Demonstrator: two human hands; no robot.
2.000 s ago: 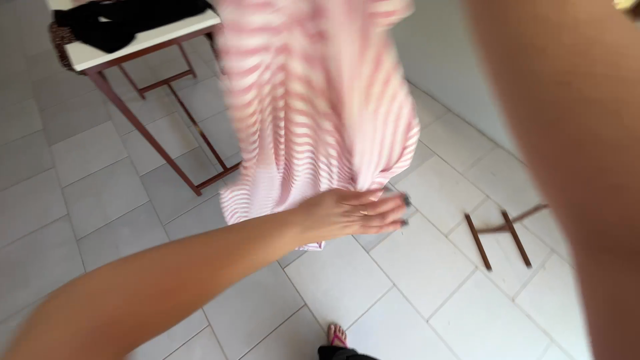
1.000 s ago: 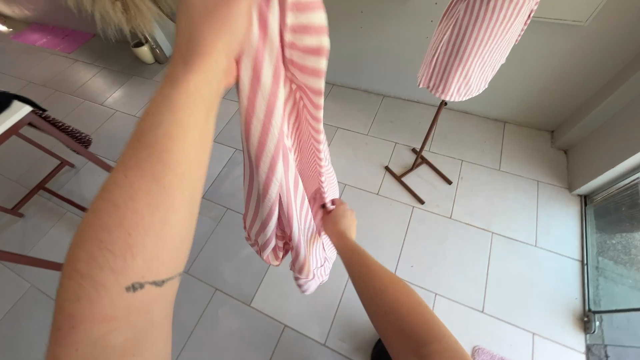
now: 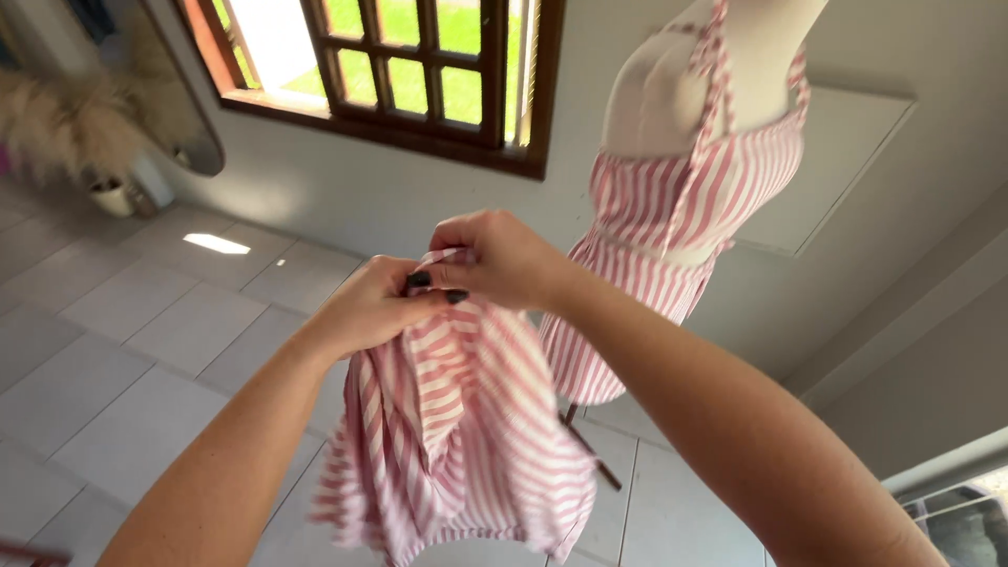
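A pink and white striped cloth garment [image 3: 480, 425] hangs in loose folds from both hands at mid-view. My left hand [image 3: 382, 303] grips its gathered top edge, thumb across the fabric. Touching it, my right hand [image 3: 496, 260] pinches the same edge from the right side. Dark polish shows on the thumbnails. Behind and to the right stands a dress form [image 3: 646, 102] wearing a matching striped halter top [image 3: 728, 181] and a striped lower piece [image 3: 638, 276]. Part of the lower piece is hidden by my right arm.
A wooden-framed window [image 3: 441, 138] is in the wall ahead. At left are a mirror [image 3: 193, 153], dried pampas grass [image 3: 79, 118] and a pot [image 3: 114, 197]. The dress form's brown stand [image 3: 594, 457] rests on the tiled floor [image 3: 126, 409].
The view has swung up, bringing the window and the dress form's upper part into sight. My hands, apart one second ago, are now together at the garment's top edge.
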